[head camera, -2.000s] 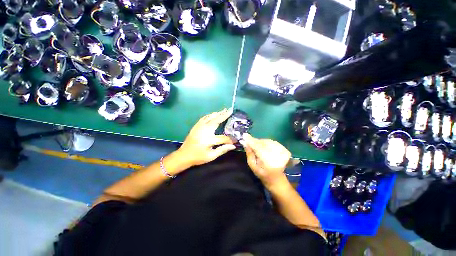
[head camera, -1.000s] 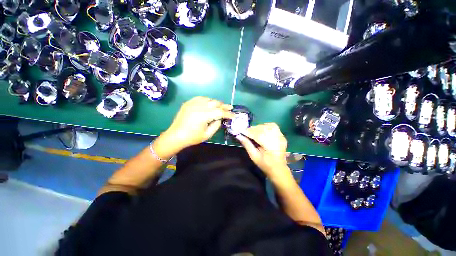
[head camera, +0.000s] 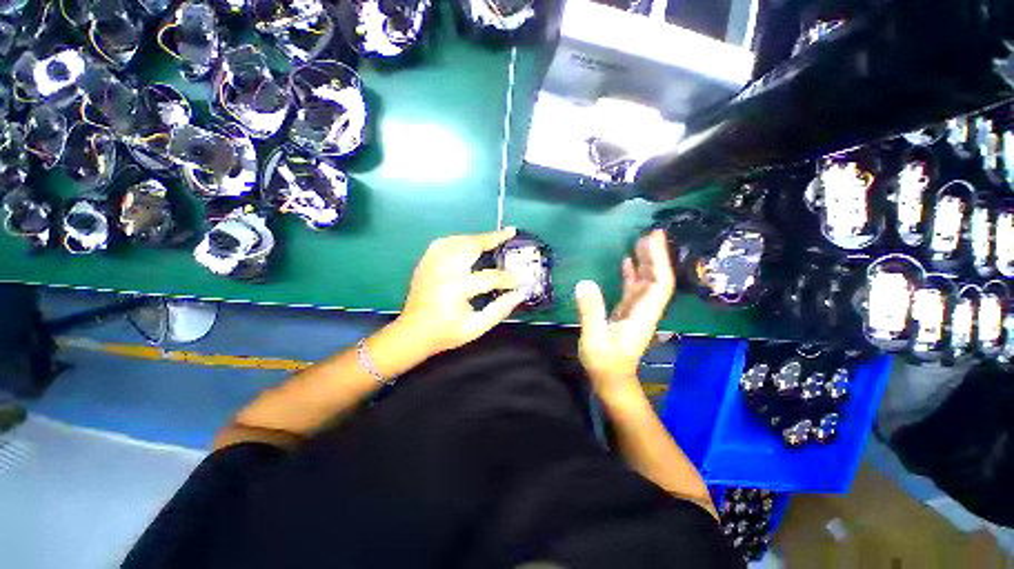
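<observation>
A round black housing unit (head camera: 527, 270) with a bright silver centre sits at the front edge of the green bench. My left hand (head camera: 456, 291) has its thumb and fingers around the unit's left side. My right hand (head camera: 628, 313) is open and empty to the right of the unit, fingers spread and pointing up. Its fingertips are close to another dark unit (head camera: 734, 262) with a silver rectangular centre; I cannot tell whether they touch anything there.
A white-grey screw feeder (head camera: 606, 133) stands beyond my hands, with a thick black power driver (head camera: 801, 106) slanting beside it. Waiting units (head camera: 228, 241) cluster left. Lined-up units (head camera: 891, 300) stand right. A blue bin (head camera: 767, 461) is below the bench edge.
My right hand has let go of the unit, opened and moved right. My left hand remains at the unit. The whole view has shifted slightly.
</observation>
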